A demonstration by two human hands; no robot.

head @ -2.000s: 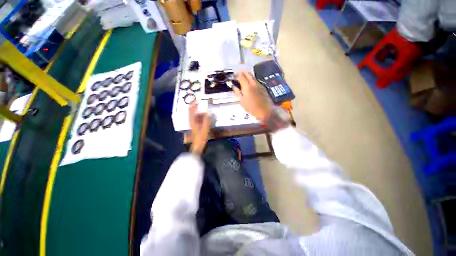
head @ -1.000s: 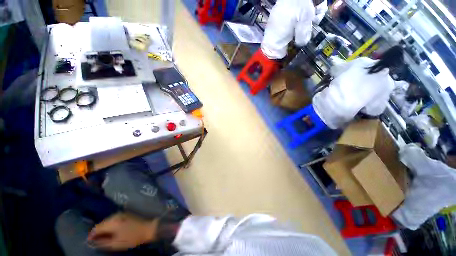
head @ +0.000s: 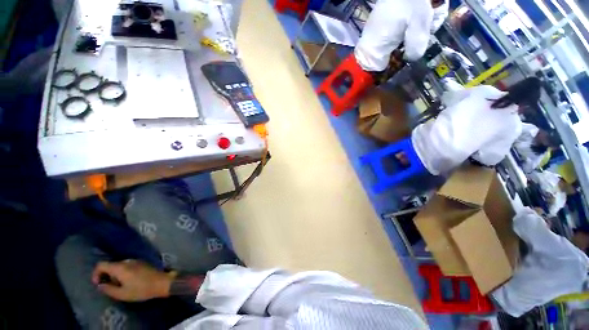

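Note:
My right hand (head: 132,280) rests low over my lap, its fingers loosely curled around a dark gap. I see nothing held, but the view is too blurred to be sure. My left hand is not in view. Several thin black rings (head: 88,82) lie on the left of the white robot table (head: 155,149). The black fixture (head: 143,27) stands at the rear middle, partly near the top edge, with shiny metal details. A flat pale plate (head: 160,84) lies in front of it. My right hand is well away from all of these.
A dark teach pendant (head: 236,93) lies on the table's right side. A red button (head: 223,143) and silver buttons line the front edge. Small black parts (head: 87,43) lie left of the fixture. Across the aisle are an open carton (head: 471,225), stools (head: 394,164) and seated people (head: 468,129).
Both hands have left the fixture area; the right now lies over my lap and the left is out of view. The view has swung right, losing the green bench, then tilted lower.

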